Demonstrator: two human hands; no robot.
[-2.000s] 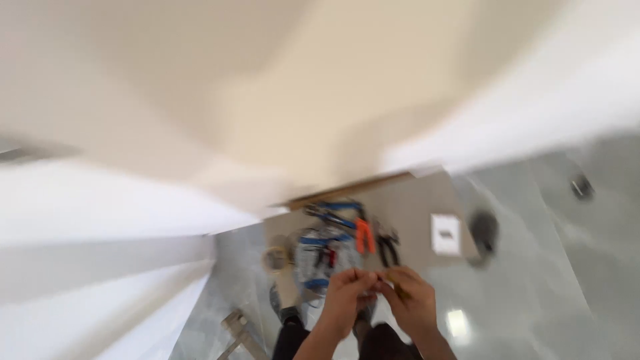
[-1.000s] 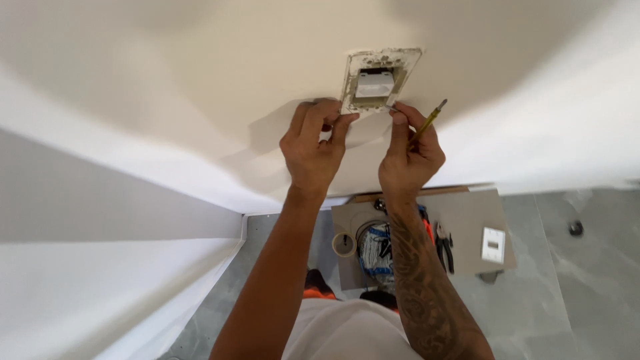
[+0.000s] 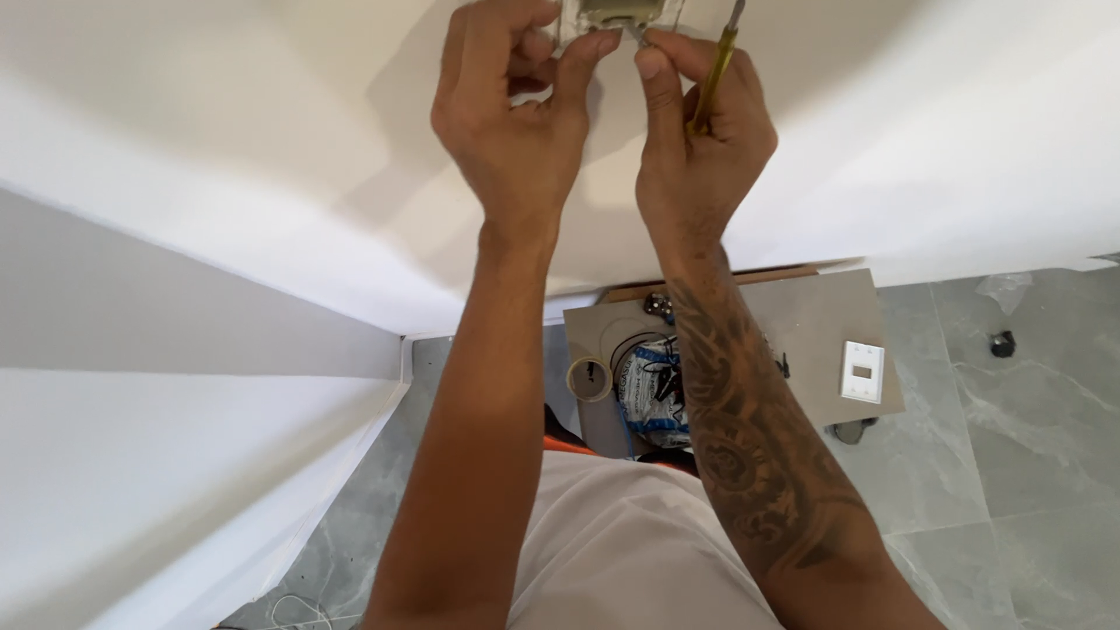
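At the top edge, a recessed wall box with a rough, whitish rim is cut off by the frame. My left hand is at its lower left, thumb and fingers apart, the thumb tip by the lower rim; whether it pinches anything there is unclear. My right hand pinches a small pale piece between thumb and forefinger at the lower rim. A screwdriver with a yellow translucent handle is tucked in the same hand, its metal end pointing up.
Low against the wall, a grey board holds a white switch plate, a roll of tape, a printed plastic bag and dark cables. A black round object lies on the tiled floor. Another wall stands at left.
Two seconds ago my hands were together above the board; a second ago they were at the wall box. The view has since tilted down, leaving the box at the top edge.
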